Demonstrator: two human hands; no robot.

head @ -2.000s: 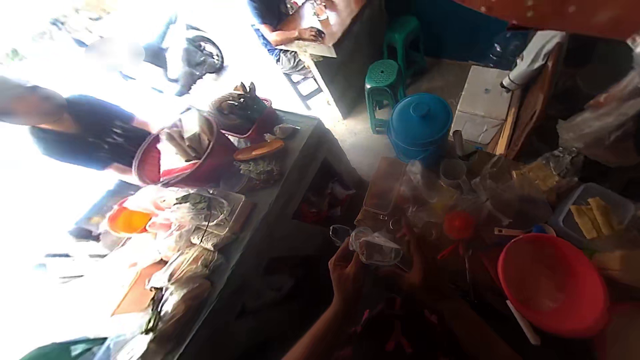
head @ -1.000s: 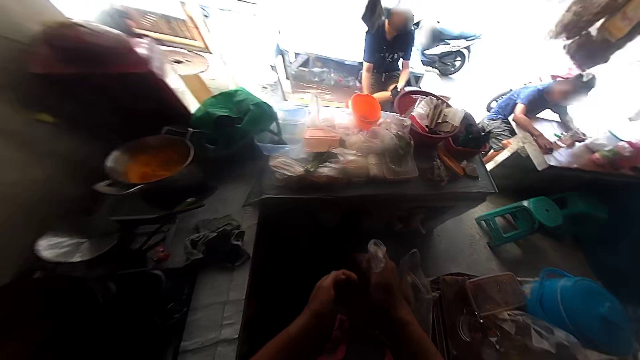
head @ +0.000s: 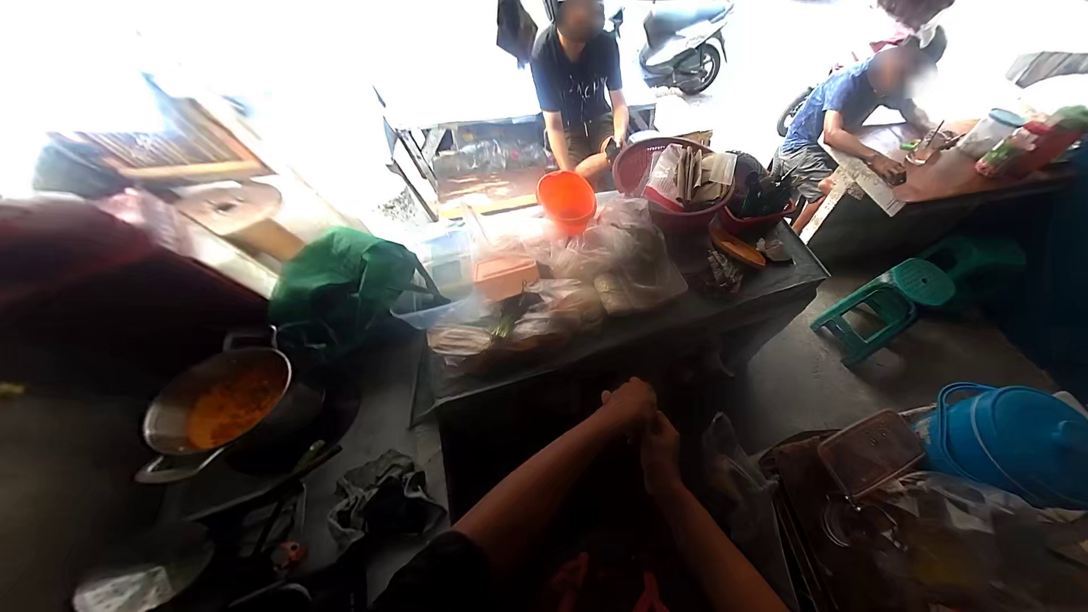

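Observation:
My left hand (head: 631, 401) and my right hand (head: 660, 449) are together in front of me, below the front edge of a dark counter (head: 544, 365). Their fingers overlap, and whatever lies between them is hidden in shadow. On the counter beyond them lie clear plastic bags of food (head: 633, 263), a peach-coloured box (head: 506, 277) and an orange plastic container (head: 566, 202). Red baskets (head: 688, 212) stand at the counter's right part, one holding papers and bags.
At the left is a pan of orange food (head: 234, 408) near a green plastic bag (head: 340, 280). Green stools (head: 922, 282) and a blue lidded bucket (head: 1011, 438) are at the right. One person (head: 580, 85) is behind the counter; another (head: 850, 106) leans on a table.
The clear plastic seen at my hands in both earlier frames no longer shows there. My hands have come together. The view has swung to the left since the oldest frame.

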